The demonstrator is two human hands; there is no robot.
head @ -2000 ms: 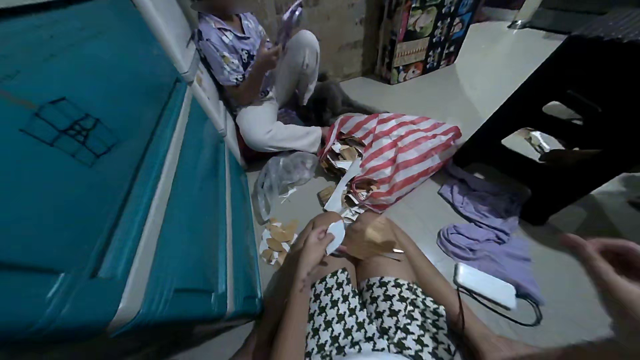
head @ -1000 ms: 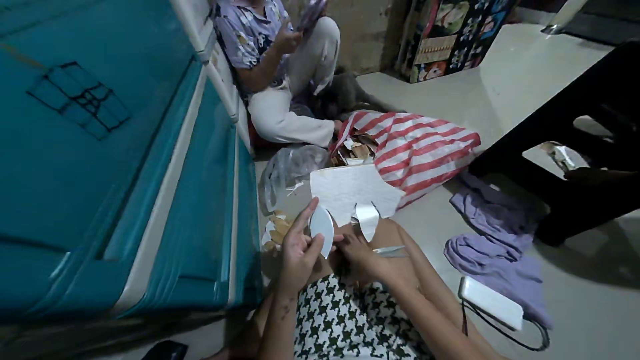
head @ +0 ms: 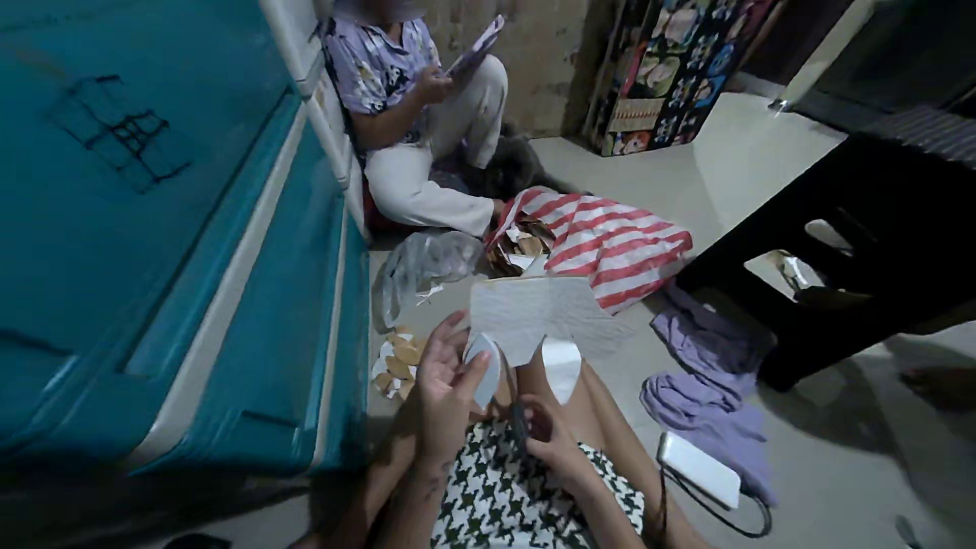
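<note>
My left hand (head: pixel 448 377) holds a pale leaf-shaped paper piece (head: pixel 485 370) between thumb and fingers, over my left knee. In my right hand (head: pixel 550 436) is a dark-handled tool (head: pixel 520 428), probably scissors; its blades are hard to make out. Another white leaf-shaped piece (head: pixel 562 369) rests on my right knee. Beyond both knees lies a large white sheet (head: pixel 534 309) with a cut edge. Several brown and white cut pieces (head: pixel 398 362) are on the floor left of my legs.
Teal drawers (head: pixel 252 305) stand close on the left. Ahead are a clear plastic bag (head: pixel 431 263), a red-striped bag (head: pixel 618 236) of scraps and a seated person (head: pixel 412 114). To the right are purple cloth (head: pixel 709 366), a white power bank or similar device (head: pixel 699 469) and a black stool (head: pixel 846 244).
Two seconds ago the large white sheet was not laid out over my knees; it shows there from one second ago. My right hand has since drawn back toward my lap.
</note>
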